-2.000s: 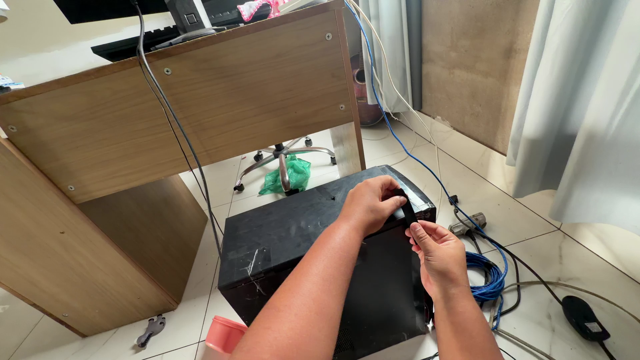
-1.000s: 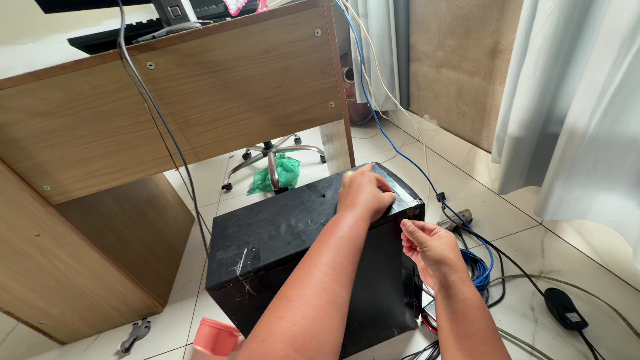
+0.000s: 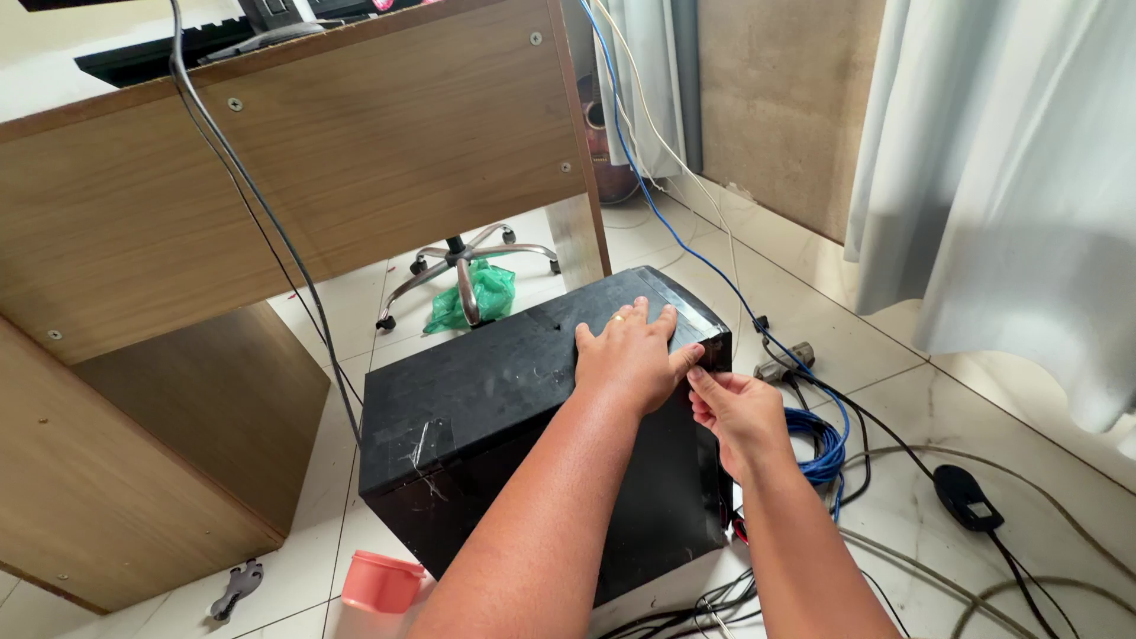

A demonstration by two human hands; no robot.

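A black computer tower case [image 3: 479,382] stands on the tiled floor, its top scuffed and marked with bits of clear tape. My left hand [image 3: 630,355] lies spread on the top near the far right end, a ring on one finger and its thumb at the edge. Just beside that thumb, my right hand [image 3: 737,408] has its thumb and forefinger pinched together at the upper corner of the case. Whether a small thing sits between those fingertips cannot be made out.
A wooden desk [image 3: 382,133] stands behind, with a chair base [image 3: 461,257] and green plastic bag [image 3: 484,293] beyond. Blue cable [image 3: 821,453], black cords and an inline box [image 3: 967,497] lie at right. A pink tub [image 3: 382,581] and grey plastic piece [image 3: 238,588] are at lower left.
Two seconds ago both hands held a dark strip at the case's corner; it is no longer visible between them. My left hand has since opened out flat on the top.
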